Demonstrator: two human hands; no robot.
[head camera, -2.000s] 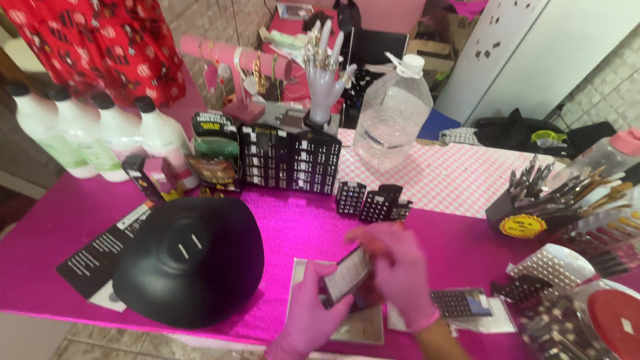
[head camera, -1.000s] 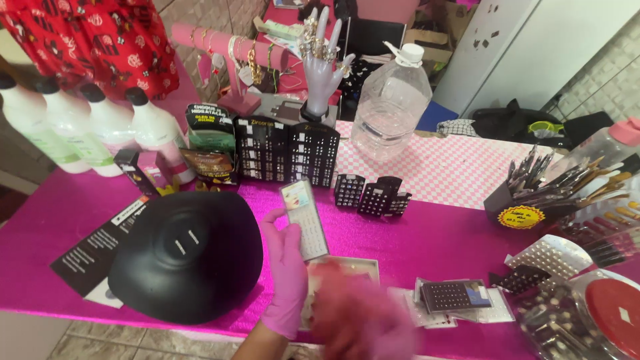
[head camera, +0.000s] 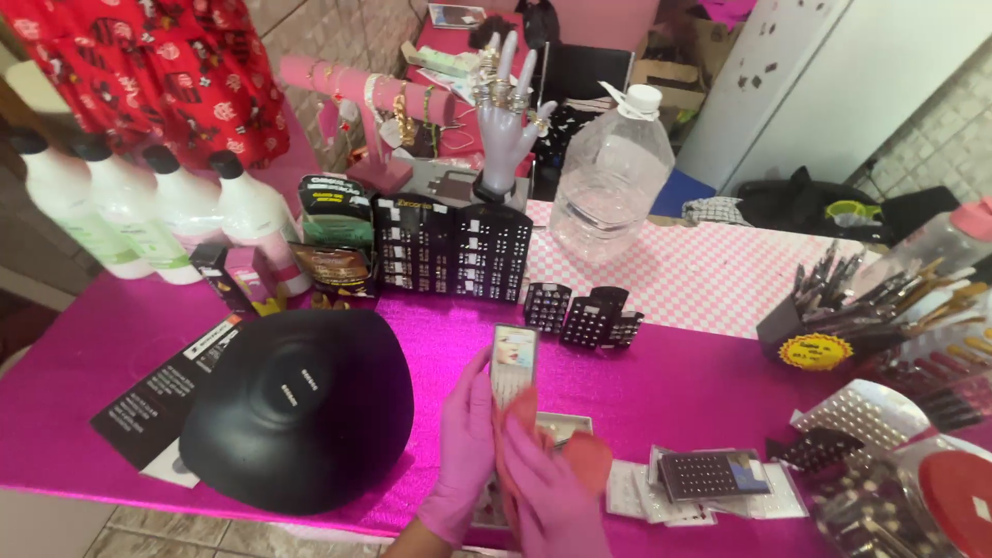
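Observation:
My left hand (head camera: 467, 446), in a pink glove, holds a small flat clear case (head camera: 512, 360) upright over the table's front middle. The case has a printed face picture at its top and small pieces in rows below. My right hand (head camera: 554, 496), also gloved in pink, presses a red cloth (head camera: 587, 463) against the lower part of the case. Beneath both hands lies a shallow open box (head camera: 570, 423), mostly hidden by them. To the right of the hands, a dark card of small studs (head camera: 697, 475) tops several clear packets.
A black bowl-like object (head camera: 349, 418) stands left of my hands. Behind are black earring displays (head camera: 415, 248), small stud stands (head camera: 547, 308), a clear jug (head camera: 608, 186) and white bottles (head camera: 256, 205). On the right stand a tool holder (head camera: 783, 329) and a red-lidded jar (head camera: 957, 488).
Two seconds ago both hands held the case low and tilted. Now it is upright in my left hand, and my right hand with the red cloth is against it.

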